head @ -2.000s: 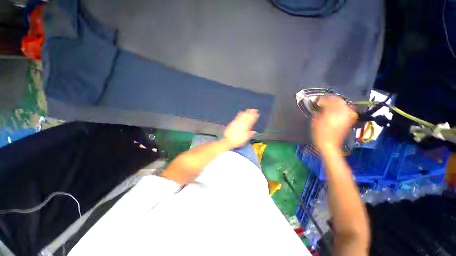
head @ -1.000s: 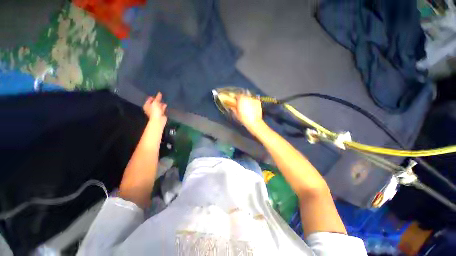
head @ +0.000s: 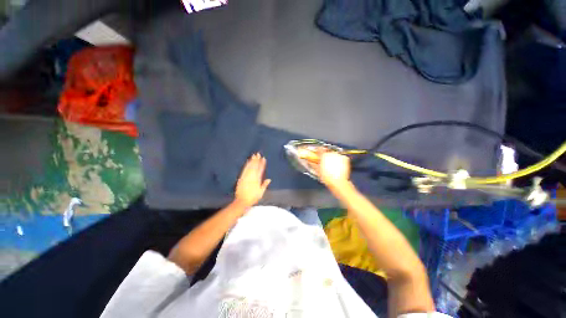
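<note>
Dark blue-grey trousers [head: 229,146] lie along the near side of the grey-covered pressing table [head: 291,74], with folded and overlapping cloth at the left. My right hand [head: 335,168] is closed on the handle of a silver steam iron [head: 296,151], which is on the trousers with its tip pointing left. A yellow hose [head: 403,163] and a black cable run from the iron to the right. My left hand [head: 251,179] lies palm down with fingers spread on the trousers, left of the iron, holding nothing.
Crumpled dark trousers [head: 428,40] lie at the table's far right. An orange-red bag [head: 99,87] is beyond the left edge. Blue crates [head: 475,217] and a yellow cloth [head: 350,245] are below the near edge. A pale card [head: 203,5] is at the far edge.
From resting on the table's right edge, the iron in my right hand has moved left onto the trousers. My left hand, off the near edge a second ago, is now on the cloth.
</note>
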